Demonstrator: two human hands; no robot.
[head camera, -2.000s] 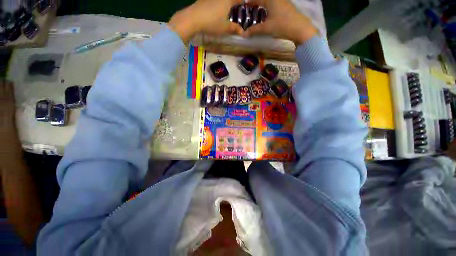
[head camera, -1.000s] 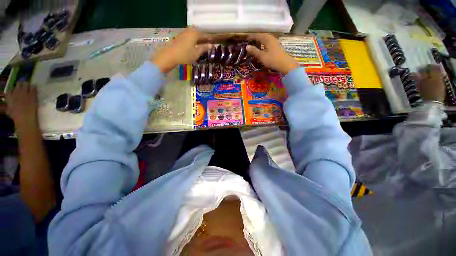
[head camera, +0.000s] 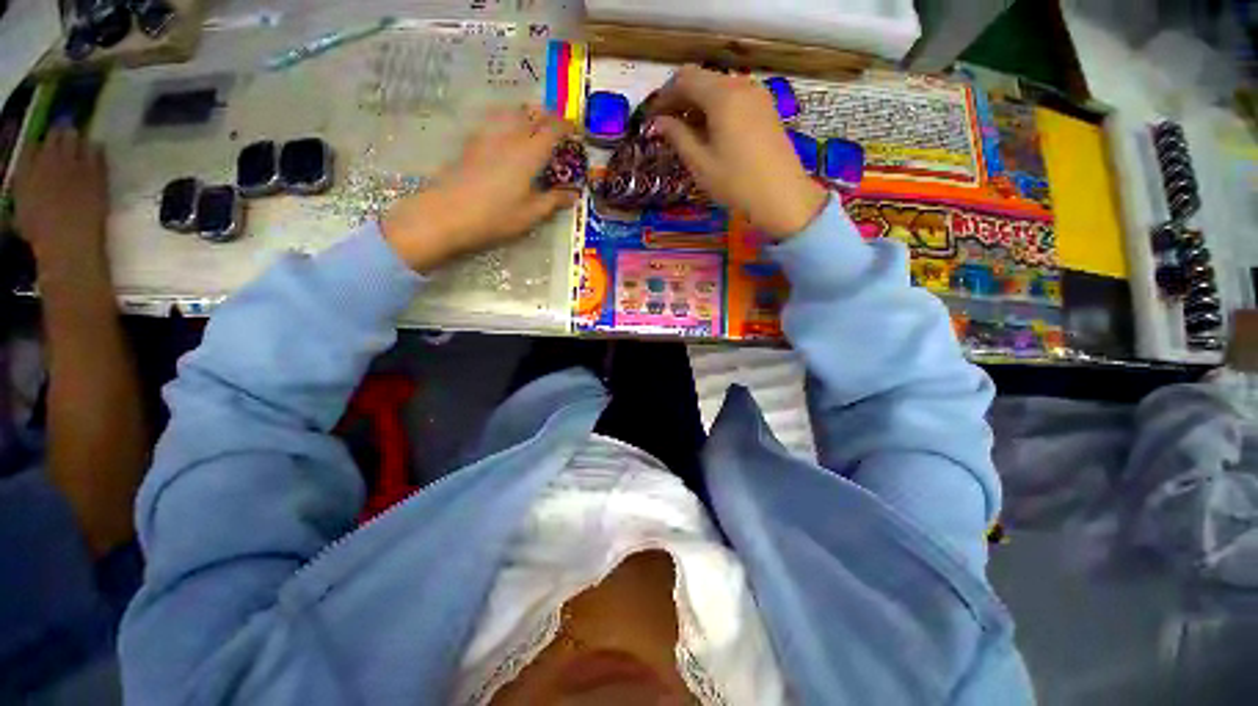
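Note:
Several smartwatch units stand packed in a row (head camera: 646, 182) on the colourful printed sheet (head camera: 671, 287). My left hand (head camera: 483, 186) holds one unit with a lit pattern (head camera: 563, 164) by its fingertips at the row's left end. My right hand (head camera: 738, 145) has its thumb and fingers closed around units at the back of the row and hides part of them. A unit with a blue-lit face (head camera: 607, 116) lies behind the row. More blue-lit units (head camera: 842, 163) lie around my right hand, partly hidden by it.
Several dark units (head camera: 305, 164) and a dark block (head camera: 186, 106) lie on the greyish bench cover at left, with a pale-blue stick (head camera: 326, 46) behind. A neighbour's hand (head camera: 66, 193) rests at far left. White trays stand beyond the bench (head camera: 773, 19) and at right (head camera: 1145, 166).
My left hand has moved down to the row's left end and my right hand reaches over the row. Blue-lit faces now show around it. The neighbour's hand at right has left the tray.

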